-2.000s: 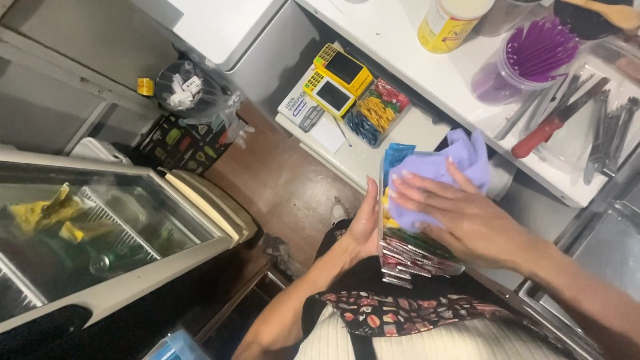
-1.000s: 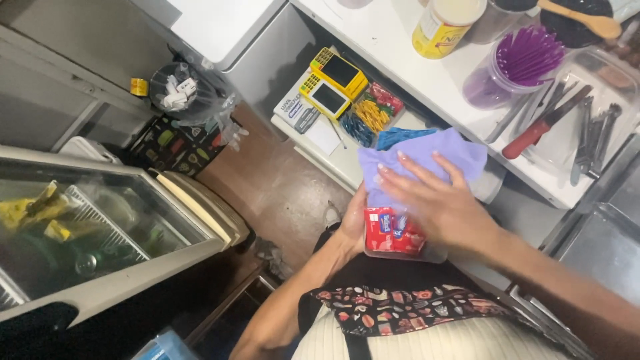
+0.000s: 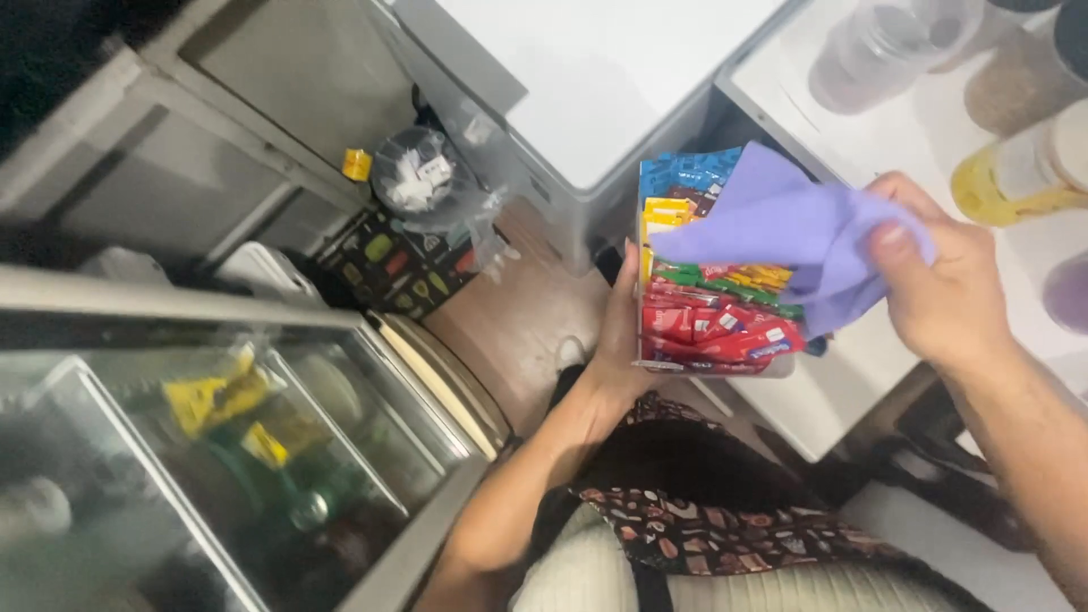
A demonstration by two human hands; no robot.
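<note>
My left hand [image 3: 625, 327] grips the left side of a clear plastic container [image 3: 778, 367], its fingers partly hidden beneath. Rows of condiment sachets fill the container: red sachets [image 3: 714, 331] nearest my body, green and yellow ones beyond, and blue sachets [image 3: 680, 174] at the far end. On the right, my right hand [image 3: 939, 263] pinches a purple cloth [image 3: 782, 225]. The cloth spreads over part of the sachets and covers the container's right side.
An open white drawer [image 3: 816, 408] lies below the container. Jars and a yellow-labelled tub [image 3: 1016, 170] stand on the white counter [image 3: 782, 76]. At left is a glass-topped cooler [image 3: 408, 408]; a lined waste bin [image 3: 421, 178] stands beyond it.
The container has been turned so the sachet tops face up. My right hand has drawn back to the right, lifting part of the cloth. The view has shifted.
</note>
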